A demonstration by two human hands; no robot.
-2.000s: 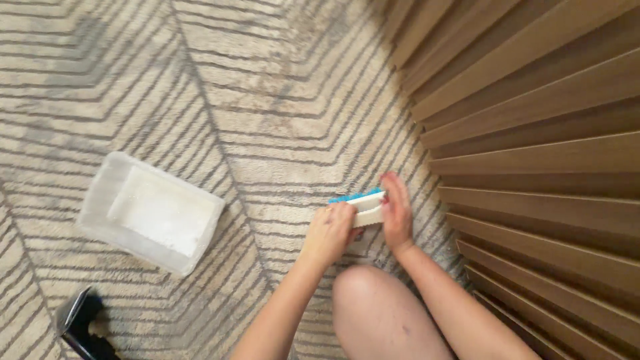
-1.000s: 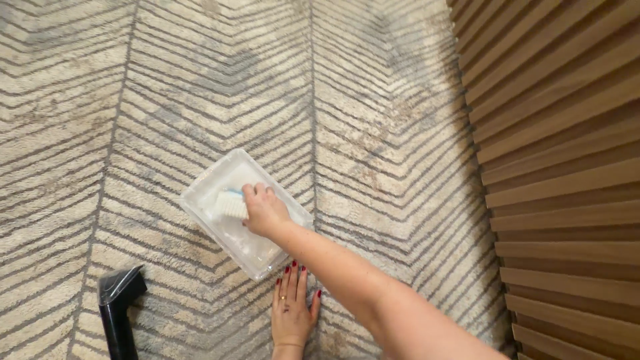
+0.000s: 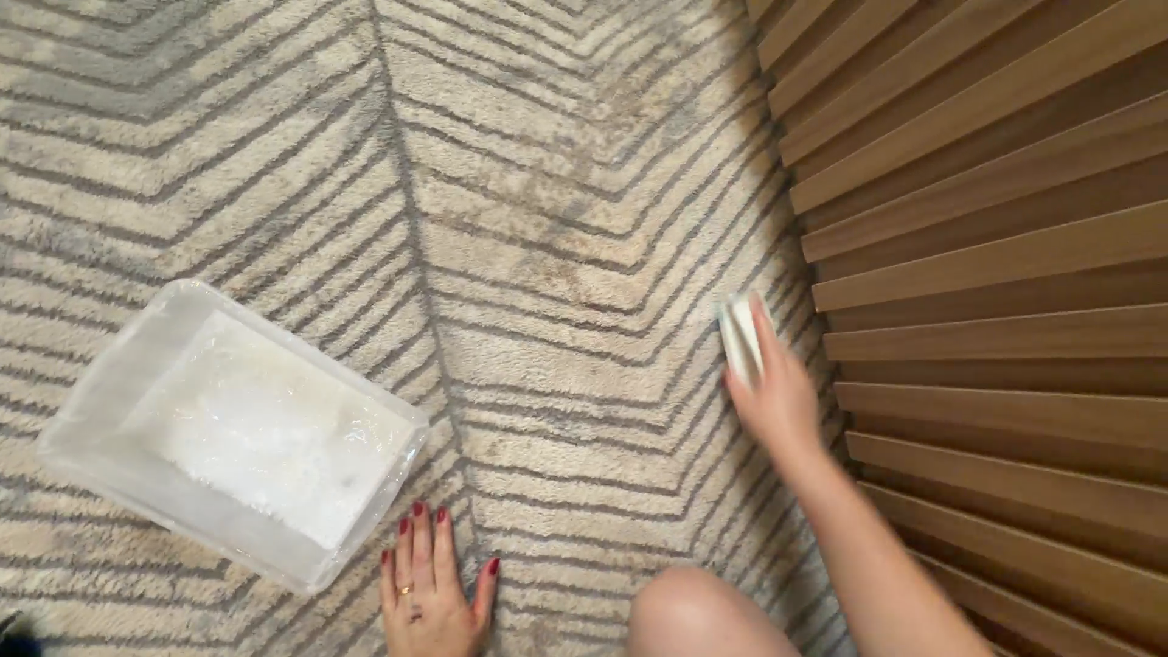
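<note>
My right hand [image 3: 780, 392] grips a white scrubbing brush [image 3: 742, 339] with a trace of blue at its edge, on or just over the patterned carpet [image 3: 547, 383] near the slatted wood panel. Hand and brush are slightly blurred, and the bristles cannot be made out clearly. My left hand [image 3: 433, 593] rests flat on the carpet with fingers apart, a ring on one finger and nothing held. Just up and left of it stands a translucent plastic tub [image 3: 100, 401] with white, foamy liquid in it.
Brown wooden slats [image 3: 995, 342] rise along the carpet's right edge. Brownish discoloured patches mark the carpet at upper middle. My bare knee [image 3: 703, 611] is at the bottom edge. A dark object shows partly in the bottom left corner.
My right hand has moved the brush from inside the tub to the carpet by the slats. My left hand stays flat near the tub. The view has shifted and come closer.
</note>
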